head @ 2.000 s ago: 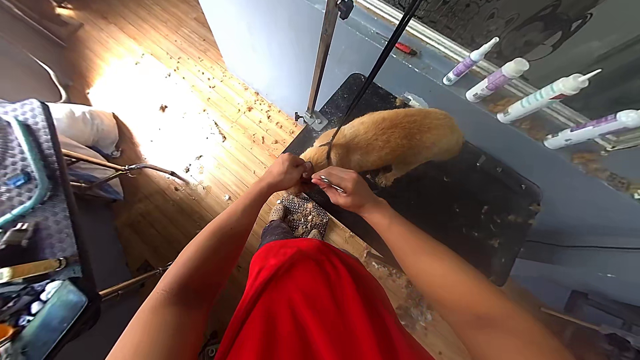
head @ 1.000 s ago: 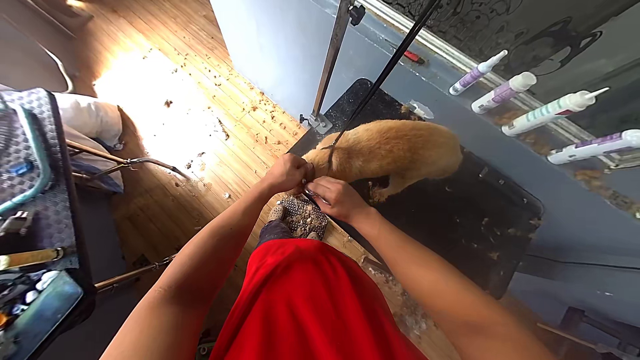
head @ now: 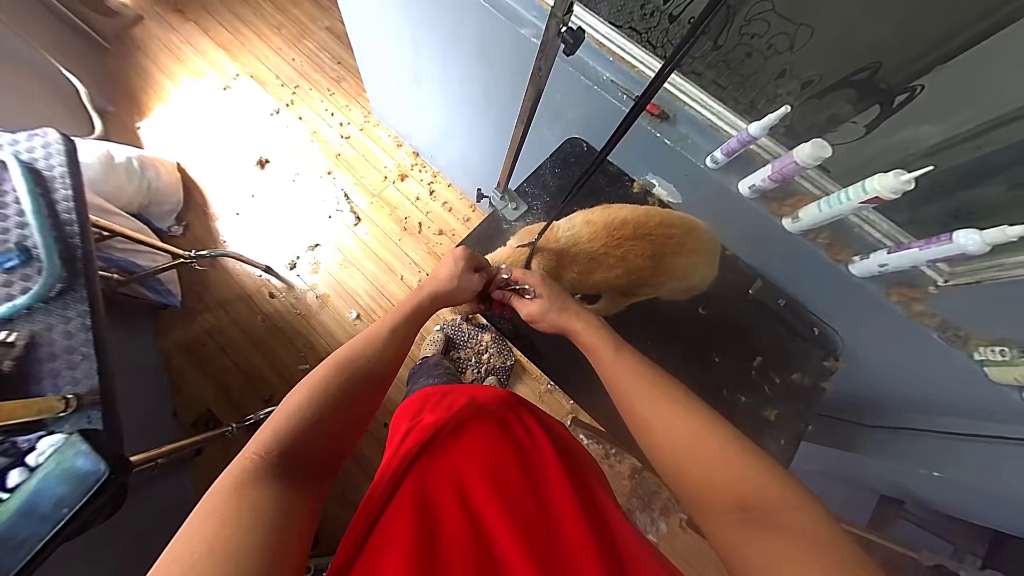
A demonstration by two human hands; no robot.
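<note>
A tan-coated dog point(head: 632, 248) is on a black grooming table point(head: 720, 360), with a dark grooming loop point(head: 534, 244) around its neck. My left hand point(head: 462, 278) is closed at the dog's head, which is mostly hidden; what the fingers grip cannot be made out. Close against it, my right hand point(head: 538, 300) holds a small metal tool point(head: 520, 290), probably scissors, with something red beside the fingers. The loop's black strap point(head: 632, 120) runs upward from the neck.
A metal grooming arm point(head: 532, 104) is clamped at the table's edge. Several bottles point(head: 848, 200) and a red-handled tool point(head: 658, 111) lie on the ledge. At left is a side table point(head: 48, 192) with tools. Fur clippings litter the wooden floor point(head: 336, 240).
The metal tool shows in my right hand now, while it was mostly hidden one second ago. Both hands have stayed at the dog's head.
</note>
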